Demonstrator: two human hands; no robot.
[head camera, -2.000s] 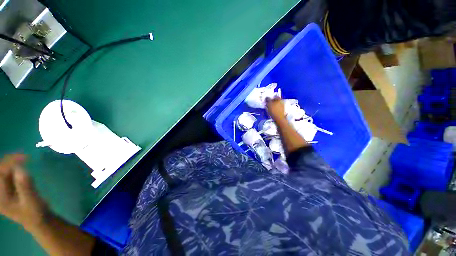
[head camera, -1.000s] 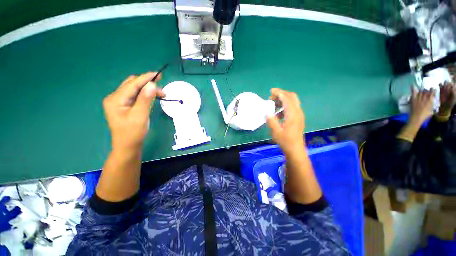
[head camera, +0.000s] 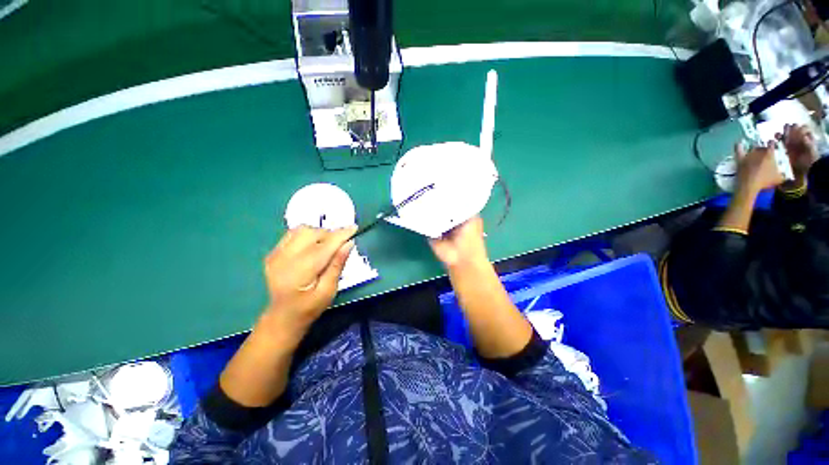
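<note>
The white camera body (head camera: 441, 186) is held over the green bench by my right hand (head camera: 462, 243), which grips it from its lower side. One white antenna (head camera: 489, 113) points up from it, and a thin reddish lead (head camera: 506, 200) hangs at its right. My left hand (head camera: 306, 271) holds the black pigtail cable (head camera: 368, 225), which stretches across to the face of the body; whether its end is plugged in cannot be told. The white mounting bracket (head camera: 320, 204) lies on the bench, partly covered by my left hand.
The screw feeder (head camera: 357, 156) stands behind, with the black electric screwdriver (head camera: 371, 45) hanging over it. A blue bin (head camera: 627, 350) with white parts is at my right, another heap of white parts (head camera: 109, 413) at lower left. Another person's hands (head camera: 762, 168) work at far right.
The head view has swung from the right bin to the bench. My right hand has lifted and turned the body, antenna now upward. My left hand has brought the cable right, to the body.
</note>
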